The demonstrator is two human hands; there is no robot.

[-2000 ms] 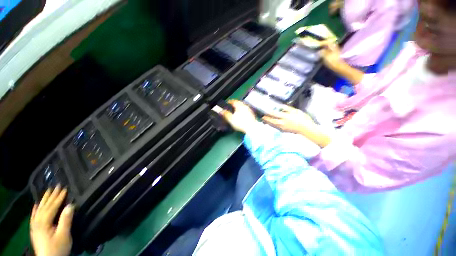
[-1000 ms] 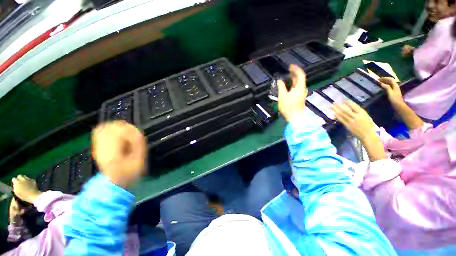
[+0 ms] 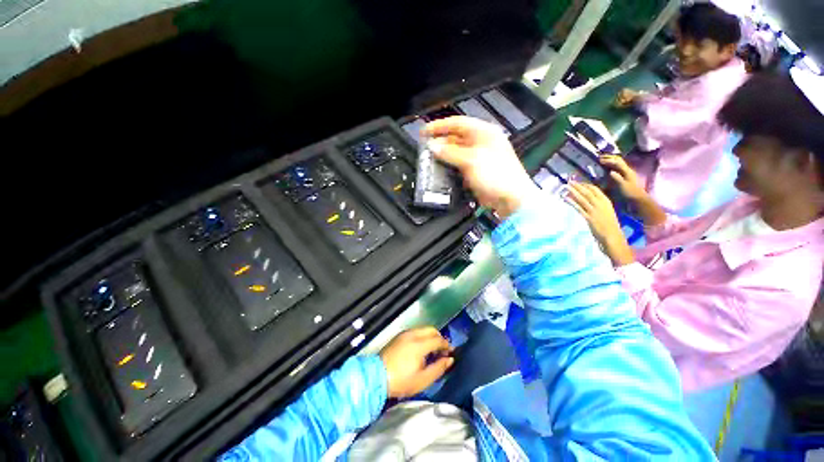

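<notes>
The foam tray [image 3: 204, 316] lies in front of me with smartphones [image 3: 257, 271] in its recesses, backs up, lenses at the far end and orange and white slanted marks below. My right hand [image 3: 479, 158] pinches a thin dark card [image 3: 434, 178] with a whitish patch at its lower end. It is over the rightmost phone and covers part of its back; whether it touches the phone is unclear. My left hand [image 3: 416, 363] is low at the bench's near edge, fingers curled; I see nothing in it, but its palm is hidden.
A striped stack [image 3: 472, 238] sits beside the tray's right end. Another tray [image 3: 533, 126] with phones stands beyond my right hand. On the right, people in pink smocks [image 3: 714, 271] sit close by, one person's hands [image 3: 596, 212] at a tray. A pale overhead shelf [image 3: 81, 32] runs upper left.
The view has moved closer to the tray. My right hand has come from beside the tray's right end to over the rightmost phone with a card. My left hand has moved down to the bench edge.
</notes>
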